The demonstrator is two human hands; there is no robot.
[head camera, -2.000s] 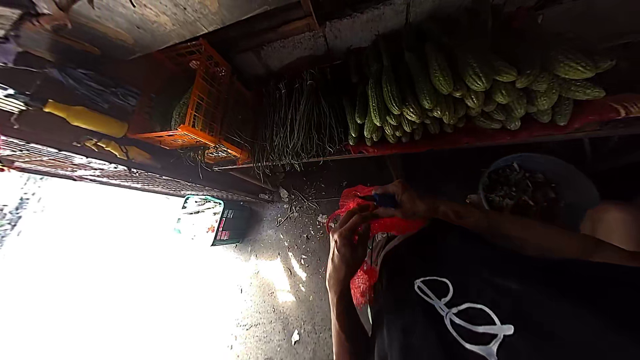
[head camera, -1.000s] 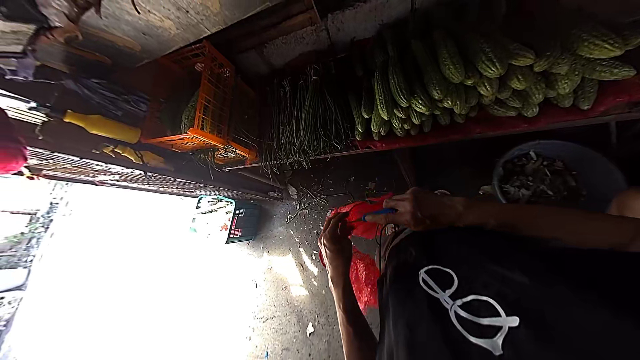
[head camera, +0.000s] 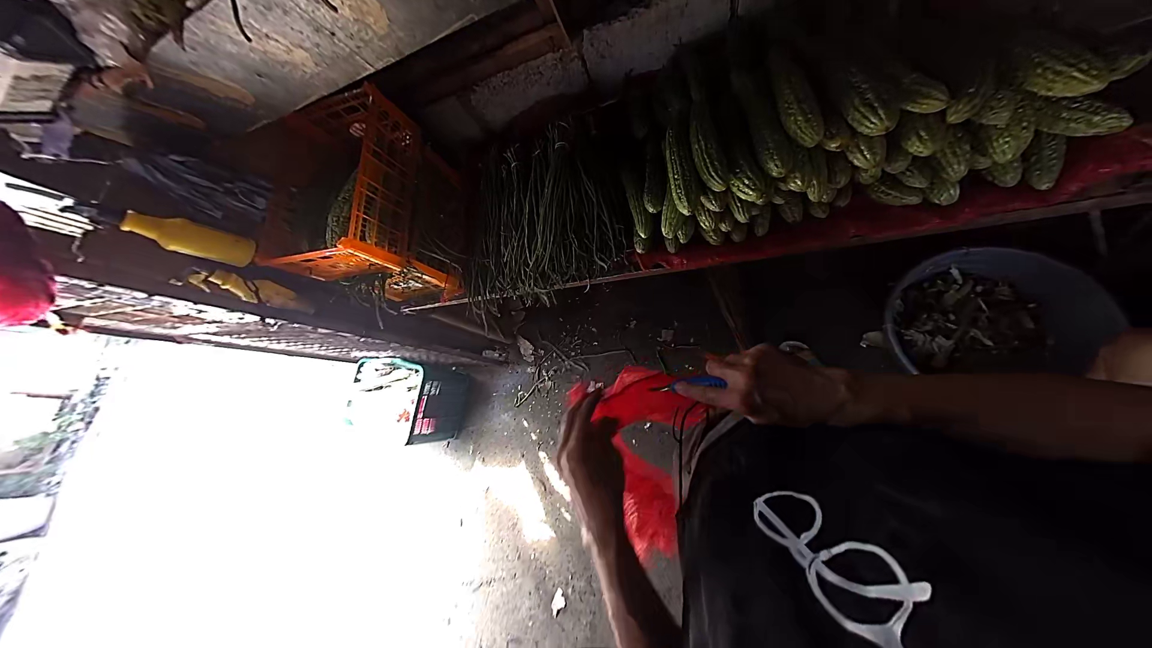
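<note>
My left hand (head camera: 589, 441) grips the edge of a red plastic bag (head camera: 650, 504), which is stretched between my hands and hangs down beside my black shirt. In my right hand (head camera: 765, 382) is a small blue-handled tool (head camera: 704, 382), its thin dark tip pointing left over the red plastic. Whether the tip touches the bag cannot be told. Dark loops of cord or handle (head camera: 681, 427) hang just below the tool. A shelf above holds piled bitter melons (head camera: 796, 112) and bundled long beans (head camera: 549, 211).
An orange plastic crate (head camera: 382, 193) stands left of the beans, near a yellow bottle (head camera: 189, 238). On the floor are a dark crate (head camera: 441, 409) and plant scraps. A round tub (head camera: 1075, 297) with trimmings stands at right. Something red (head camera: 22, 270), perhaps clothing, shows at the left edge.
My hands, close together two seconds ago, are now farther apart, with the red bag spread between them. The red shape at the left edge, absent from the oldest frame, has come into view.
</note>
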